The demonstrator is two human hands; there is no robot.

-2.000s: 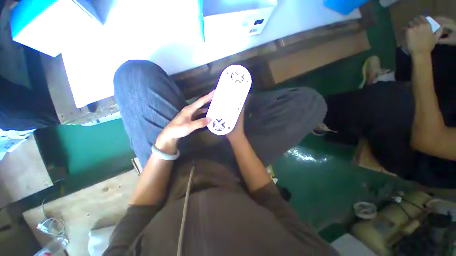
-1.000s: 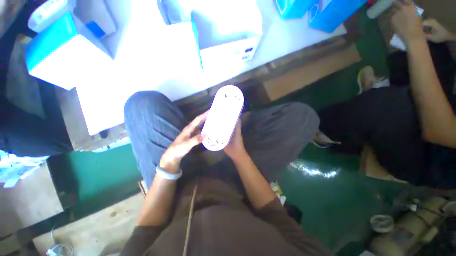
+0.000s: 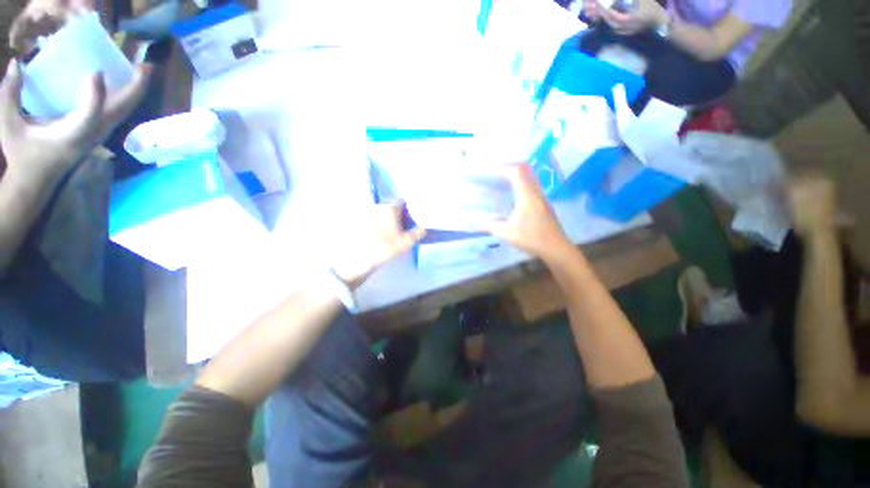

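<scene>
An open white carton with blue edges (image 3: 458, 252) stands on the white table in front of me. A glaring white object (image 3: 472, 198) lies over or in its opening; its outline is washed out, and I cannot tell how deep it sits. My right hand (image 3: 536, 221) grips the object's right end with thumb and fingers. My left hand (image 3: 378, 250) is at the carton's left side, fingertips by the near left corner; glare hides whether it holds the object or the carton.
A blue and white carton (image 3: 176, 205) stands left, with a white bagged item (image 3: 176, 137) on top. A small blue carton (image 3: 217, 40) is behind it. Another person's hands hold a white piece (image 3: 76, 71) at upper left. More open blue cartons and people are at the right.
Both hands have moved from above my lap forward to the carton on the table. The oval white part is no longer seen over the lap. The view has shifted, showing more of the table.
</scene>
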